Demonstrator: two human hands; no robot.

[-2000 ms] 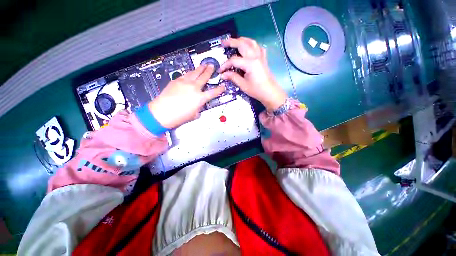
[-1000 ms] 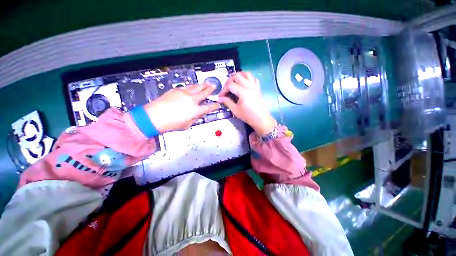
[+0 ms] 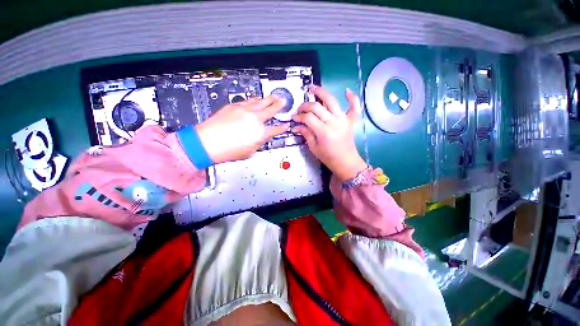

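The open laptop base lies on the green bench in front of me, with its silvery lower half toward me. A cooling fan sits at its upper right, and another cooling fan sits at its upper left. The dark motherboard lies between them. My left hand reaches over the base, fingertips on the right fan. My right hand is at that fan's right edge, fingers bent and partly apart. I cannot tell whether its fingertips hold anything small.
Spare fans with thin dark leads lie at the left. A pale ring with small white pieces in its centre lies right of the base. Clear blister trays stand further right. A grey ribbed strip runs along the bench's far edge.
My right hand has shifted slightly right of the fan, and its fingers have spread. My left hand stays on the fan. The camera view has turned and shifted.
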